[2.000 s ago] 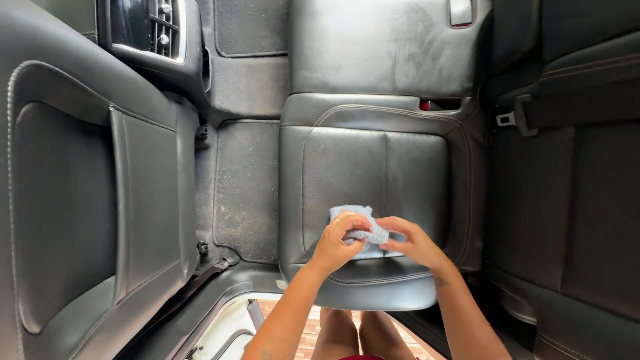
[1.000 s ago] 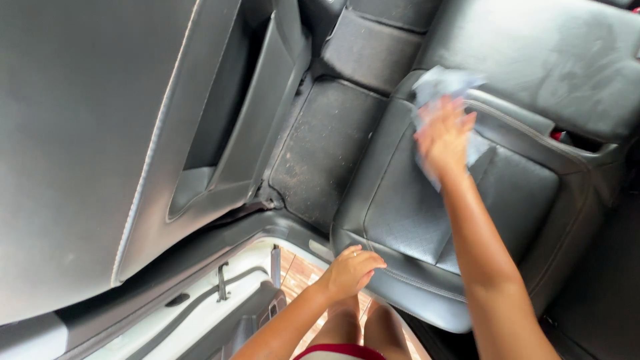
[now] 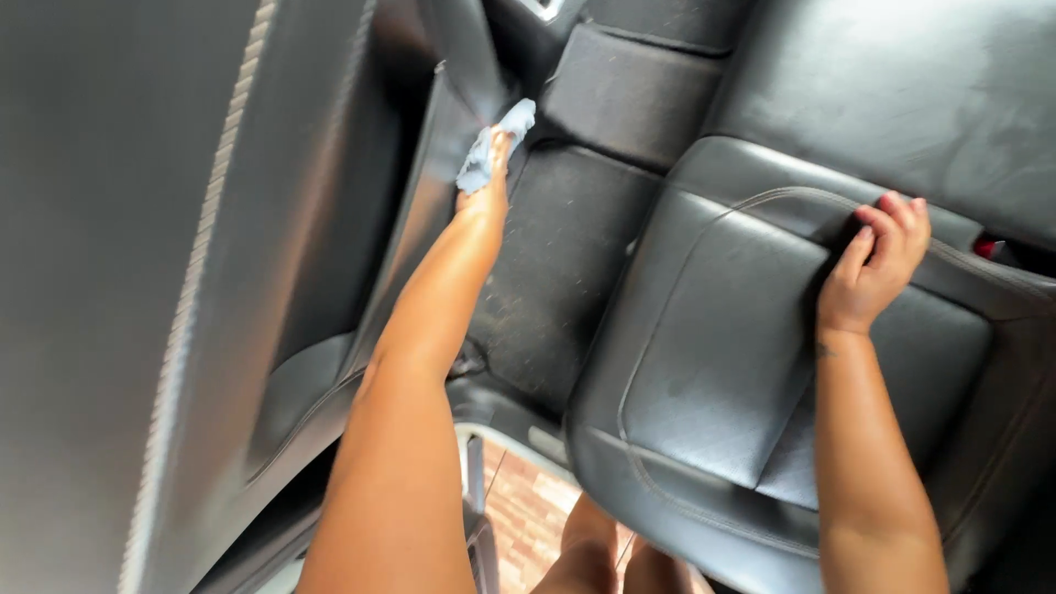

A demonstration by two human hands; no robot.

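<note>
My left hand (image 3: 493, 169) reaches far forward and grips a light blue cloth (image 3: 518, 120), which bunches out on both sides of the fingers. It is at the side of the front seat's back (image 3: 445, 140), above the rear footwell; whether the cloth touches the seat cannot be told. My right hand (image 3: 879, 260) holds nothing. Its fingers are bent and a little apart, resting on or just over the black leather rear seat cushion (image 3: 726, 330), near its stitched inner edge.
A dusty floor mat (image 3: 553, 272) lies between front seat and rear seat. A red seat belt buckle (image 3: 984, 247) shows at the right. The door sill (image 3: 528, 441) and tiled ground (image 3: 528, 511) are below, by my legs.
The cloth was in my right hand on the rear seat a second ago; now my left hand has it, farther forward by the front seat. My right hand is empty over the cushion.
</note>
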